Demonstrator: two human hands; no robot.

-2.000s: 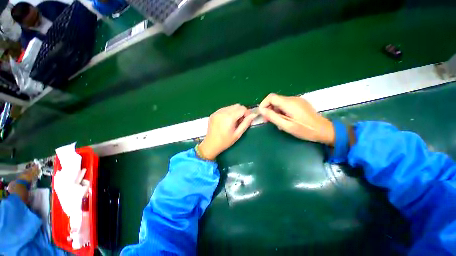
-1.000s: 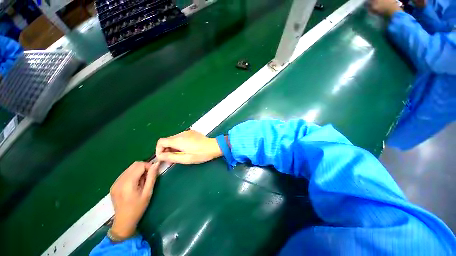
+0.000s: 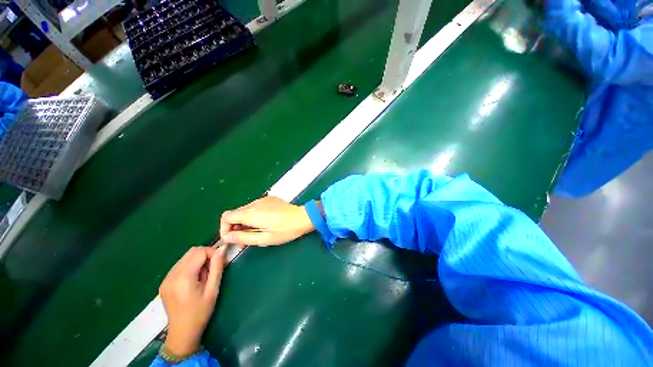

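My left hand (image 3: 190, 294) and my right hand (image 3: 266, 221) meet at the fingertips over the white conveyor rail (image 3: 326, 149), left of the picture's middle. The left thumb and fingers pinch a small dark module (image 3: 217, 243), mostly hidden by the fingers. The right thumb and index finger are closed at the same spot; whether they hold a stick cannot be made out. A blue wrist strap (image 3: 316, 218) is on the right wrist, its thin cord running over the green mat (image 3: 286, 308).
A dark module (image 3: 346, 89) lies on the green belt (image 3: 236, 136) near a white post (image 3: 403, 54). Beyond the belt are a black blister tray (image 3: 187, 44) and a pale one (image 3: 50, 140). A person in a blue smock (image 3: 608, 93) is at the upper right.
Since two seconds ago the view has swung right; the red bin is out of view, and the post and right-hand person came in. Over the last second the hands stay together at the rail.
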